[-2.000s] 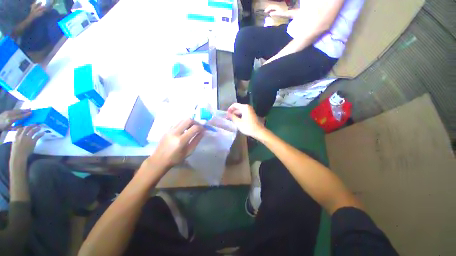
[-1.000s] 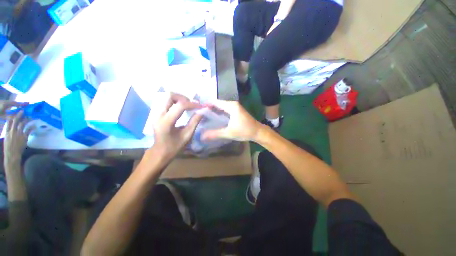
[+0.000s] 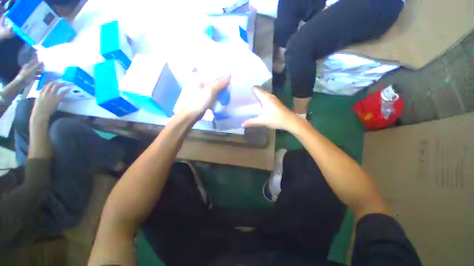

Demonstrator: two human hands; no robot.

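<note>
My left hand (image 3: 200, 98) is over the table's near corner, its fingers closed on a small bluish bagged part (image 3: 223, 97), partly hidden by the fingers. A broad white sheet (image 3: 243, 70) lies under and beyond the part, its near end at the table corner. My right hand (image 3: 271, 111) is just right of the sheet, thumb and fingers spread with nothing seen between them; whether the fingertips touch the sheet's edge is unclear.
Blue-and-white boxes (image 3: 113, 87) and a large white-topped box (image 3: 148, 80) stand left of my hands on the white-covered table (image 3: 156, 123). People sit at left and far right. A red bag (image 3: 379, 109) and brown cardboard (image 3: 421, 171) lie at right.
The view has shifted, so the table sits higher and further right. My hands have moved apart from around the crumpled bagged part; my right hand has opened. The broad white sheet now shows beneath them.
</note>
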